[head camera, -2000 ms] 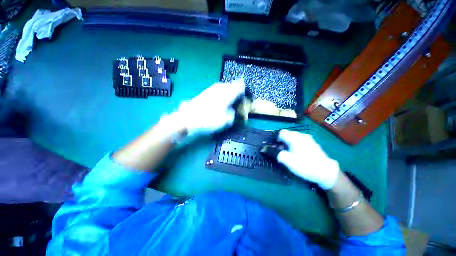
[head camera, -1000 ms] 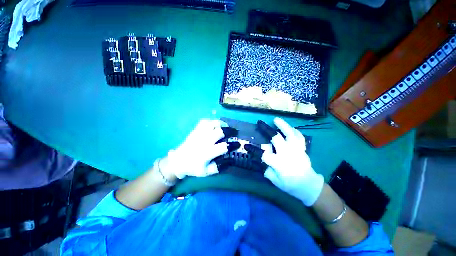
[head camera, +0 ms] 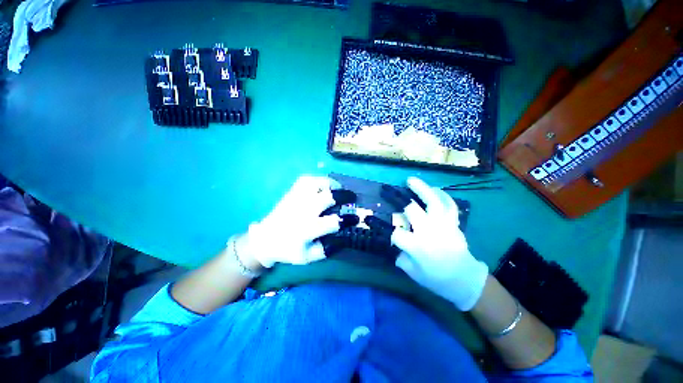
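Observation:
My left hand (head camera: 296, 224) and my right hand (head camera: 438, 243) wear white gloves with black fingertips. Their fingers meet from both sides on a small black finned heatsink (head camera: 363, 238) with a pale part on its upper edge. It is at the flat black jig (head camera: 367, 187), close to my body. The fingers hide much of the heatsink and jig, and whether the heatsink touches the jig cannot be told. A shallow black screw tray (head camera: 490, 123) full of silver-grey screws (head camera: 412, 97) lies beyond the jig, with a tan torn strip along its near edge.
Finished assemblies (head camera: 198, 86) lie together at the left. Black heatsinks (head camera: 543, 284) lie right of my right wrist. Thin dark rods (head camera: 472, 185) lie below the tray. An orange-brown rack (head camera: 577, 191) with a component tube (head camera: 606, 135) stands at the right. White cloth (head camera: 30, 30) lies far left.
Two seconds ago my left hand held a dark object near the tray; both hands have since come together on the heatsink. Over the last second they barely moved, while the view shifted slightly.

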